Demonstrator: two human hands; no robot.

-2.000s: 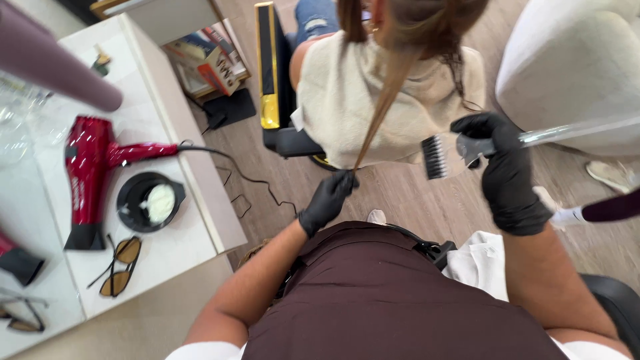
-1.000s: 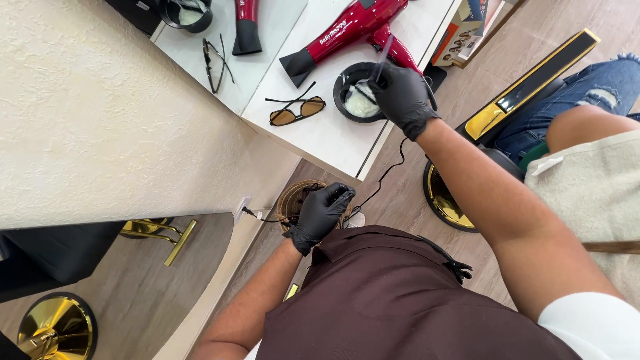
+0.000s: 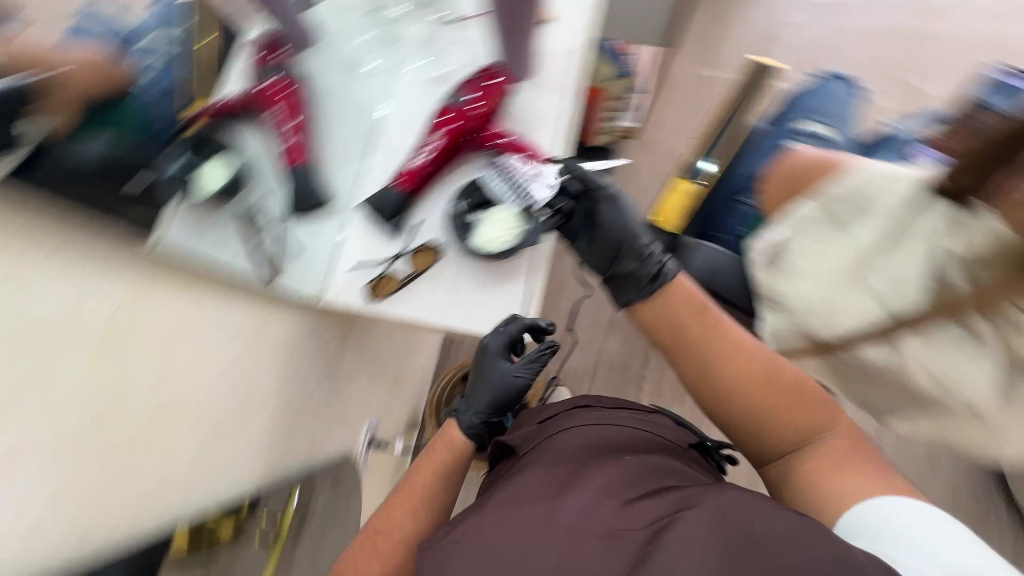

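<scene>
My right hand point(image 3: 608, 228), in a black glove, holds a clear tint brush with comb teeth point(image 3: 520, 182), blurred by motion. The brush head is over the rim of a black bowl point(image 3: 464, 212) of pale cream point(image 3: 498, 230) on the white counter. My left hand point(image 3: 512, 372), gloved in black too, hovers past the counter's front edge with thumb and fingers curved apart and nothing between them. At the right sits a person with a beige towel point(image 3: 832, 240) over the shoulders and a long strand of hair point(image 3: 896, 328) hanging across it.
On the white counter point(image 3: 448, 308) lie a red hair dryer point(image 3: 456, 132) and sunglasses point(image 3: 404, 270). A mirror point(image 3: 304, 256) behind reflects them. A chair armrest with gold trim point(image 3: 680, 204) stands beside the seated person. A dark cord point(image 3: 574, 320) hangs below the counter.
My right hand went from beside the seated person to the bowl, and the brush head has since lifted from inside the bowl to its rim. My left hand let go of the hair strand. The view has swung.
</scene>
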